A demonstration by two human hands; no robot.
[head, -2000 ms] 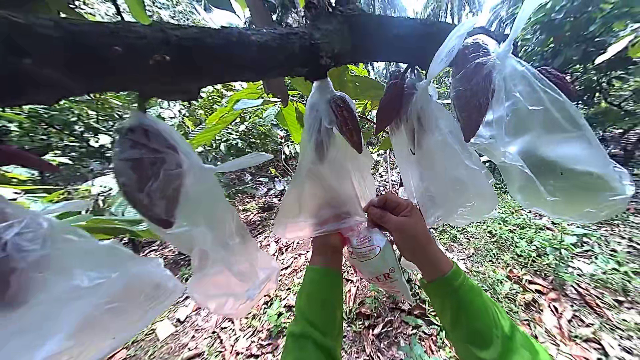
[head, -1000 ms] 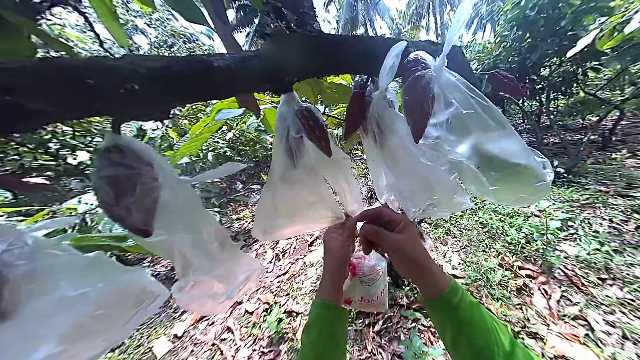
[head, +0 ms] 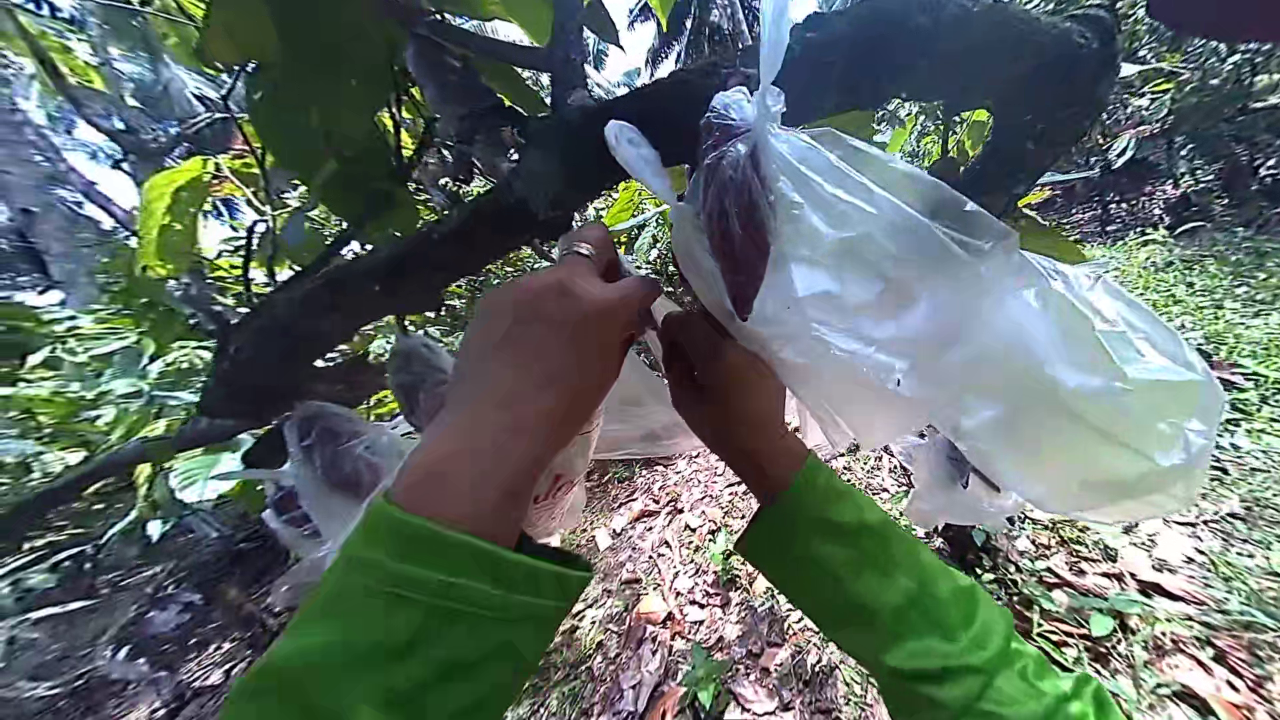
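Observation:
My left hand [head: 545,350], with a ring on one finger, pinches the top of a clear plastic bag just below the branch. My right hand [head: 725,395] grips the same plastic close beside it, its fingers partly hidden. Directly right of them a reddish-brown cacao pod [head: 737,215] hangs inside a large clear plastic bag [head: 900,310], which is knotted at the top and spreads to the right. A printed plastic bag [head: 562,485] shows partly behind my left wrist; what holds it is hidden.
A thick dark cacao branch [head: 390,265] runs from lower left to upper right, behind my hands. More bagged pods [head: 345,455] hang at the lower left. Large leaves [head: 310,110] hang at the upper left. Leaf litter [head: 680,560] covers the ground below.
Both hands have risen from the lower edges of the hanging bags to just under the branch. The view has shifted strongly, and the large bagged pod is now close at the right.

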